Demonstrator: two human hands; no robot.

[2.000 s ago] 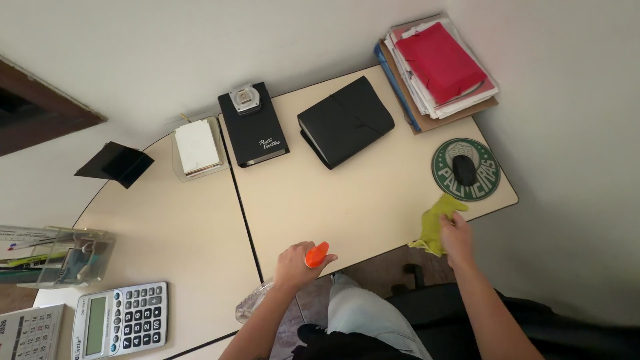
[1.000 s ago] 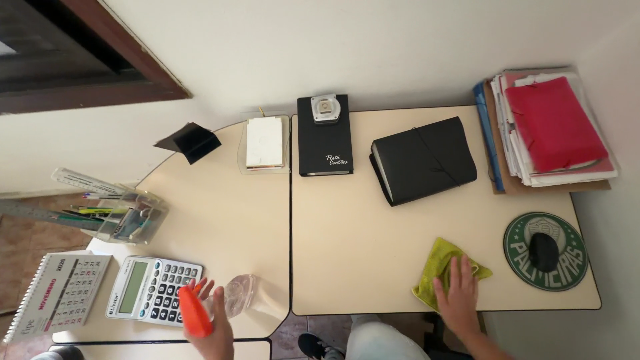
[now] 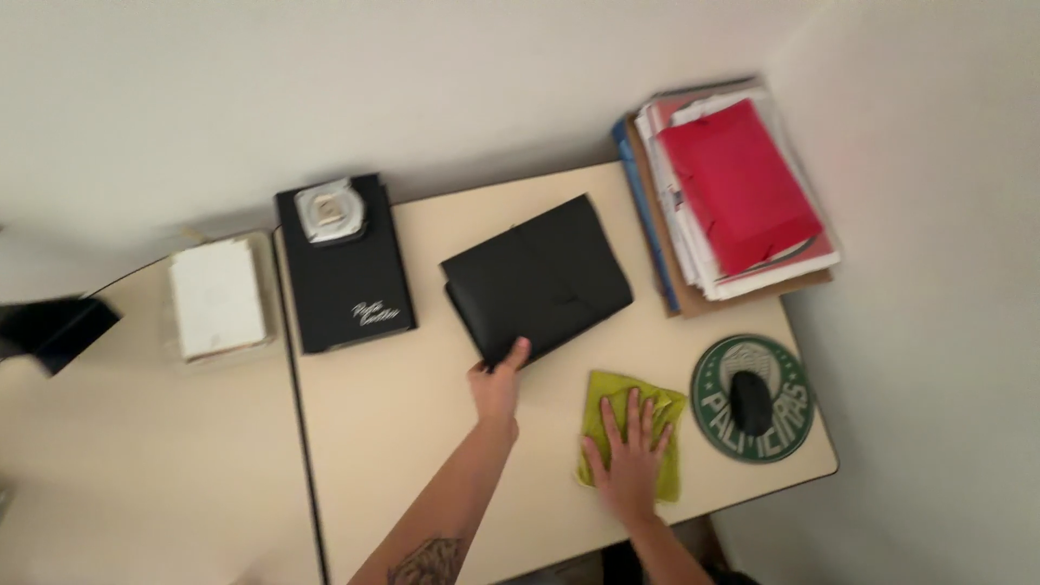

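My left hand [image 3: 500, 390] grips the lower left corner of a black folder [image 3: 540, 280], thumb on top and fingers underneath. The folder lies slanted on the beige desk [image 3: 406, 463]. My right hand [image 3: 632, 463] lies flat with spread fingers on a yellow-green cloth [image 3: 597, 406], pressed to the desk near its front edge. Just right of the cloth, a black computer mouse [image 3: 751, 403] rests on a round green mouse pad [image 3: 707, 431].
Left of the folder lies a black file box [image 3: 349, 284] with a clear dispenser-like object [image 3: 330, 211] on it. Further left are white paper slips [image 3: 218, 299] in a clear holder and a dark stand [image 3: 61, 325]. A red folder [image 3: 739, 187] tops a paper stack [image 3: 682, 227] at the back right.
My left hand has let go of the orange object it held and moved right to grip the black folder. My right hand now lies with fingers spread on the cloth, which it earlier held bunched at the desk edge.
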